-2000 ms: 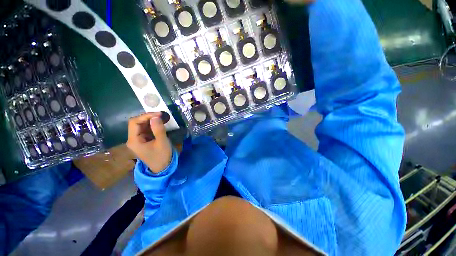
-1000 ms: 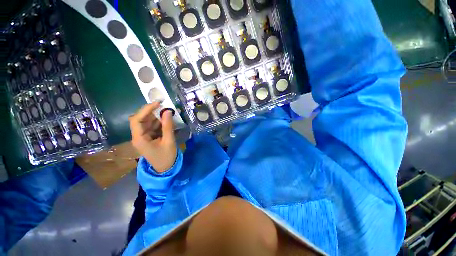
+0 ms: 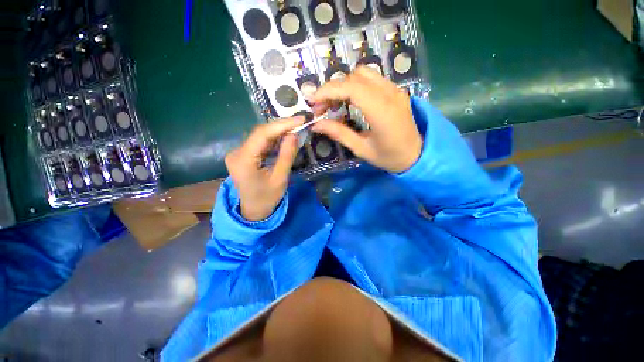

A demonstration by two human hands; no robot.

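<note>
My left hand (image 3: 263, 170) grips the lower end of the white liner strip (image 3: 263, 46) with thumb and fingers. The strip carries dark and greyish discs and lies over the left part of the near blister tray (image 3: 422, 90). My right hand (image 3: 378, 120) is over the tray with thumb and index finger at the strip's folded end, beside my left fingertips. Whether a disc is between the right fingertips cannot be seen. The tray holds rows of black modules (image 3: 401, 62) with pale circles and gold-orange tabs. My hands hide its lower middle.
A second filled blister tray (image 3: 99, 191) lies at the left on the green mat (image 3: 187, 120). A blue strip (image 3: 188, 20) lies between the trays. Brown cardboard (image 3: 159, 219) is at the bench's front edge. A person's blue sleeve (image 3: 42, 254) shows at the lower left.
My right hand has come in from the upper right to the strip's end. My left hand has moved right with the strip, which now overlaps the tray.
</note>
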